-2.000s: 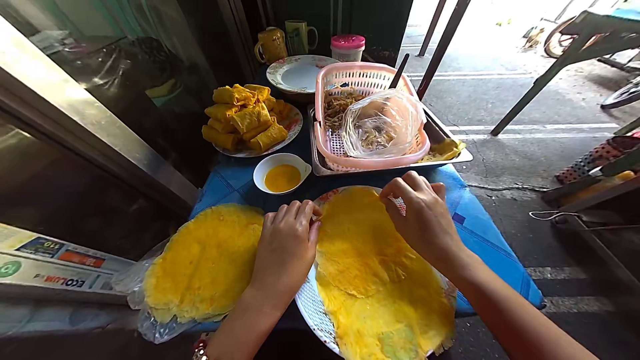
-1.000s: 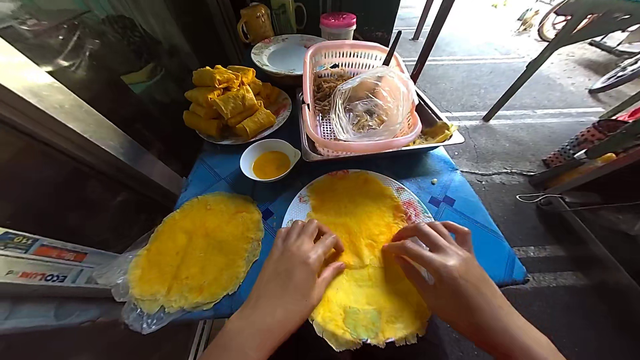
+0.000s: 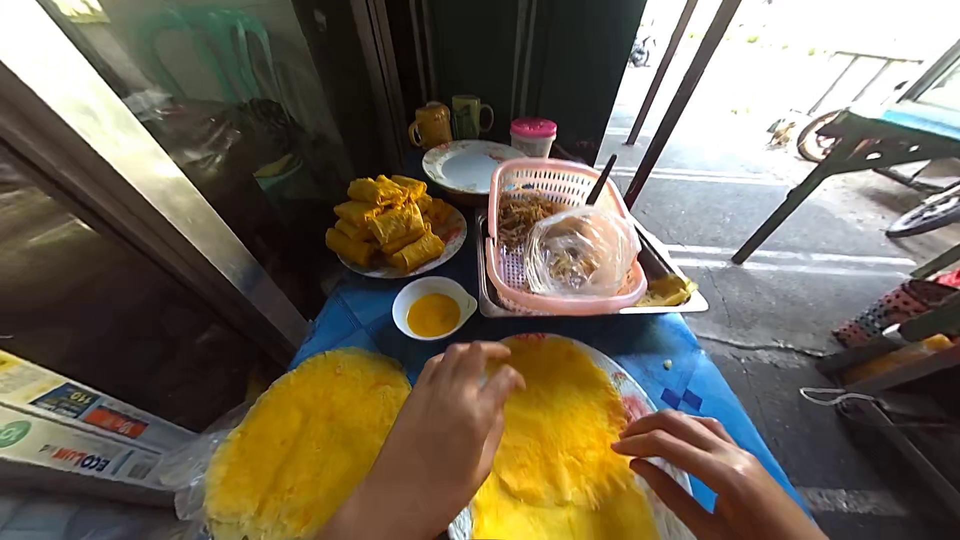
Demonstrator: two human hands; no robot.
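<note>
Yellow overlapping wrappers (image 3: pixel 555 435) lie flat on a floral plate (image 3: pixel 637 397) at the front. My left hand (image 3: pixel 457 420) is over their left edge, fingers curled and apart, holding nothing. At their right edge my right hand (image 3: pixel 690 465) rests its fingertips by the plate's rim, fingers apart. A stack of round yellow wrappers (image 3: pixel 307 442) lies on clear plastic to the left. Behind my left hand stands a white bowl (image 3: pixel 405 304) of yellow liquid (image 3: pixel 433 314). Filled yellow rolls (image 3: pixel 390 225) are piled on another plate (image 3: pixel 454 244).
A pink basket (image 3: pixel 562 301) with shredded filling (image 3: pixel 525 217) and a clear plastic bag (image 3: pixel 581 251) sits in a metal tray (image 3: pixel 694 304). Farther back are an empty plate (image 3: pixel 469 166), mugs (image 3: pixel 431 126) and a pink-lidded jar (image 3: pixel 533 135). A glass-and-metal frame runs along the left.
Both hands have moved from the middle of the wrappers out towards their left and right edges. Two seconds ago they were near the wrappers' far end. The view has shifted.
</note>
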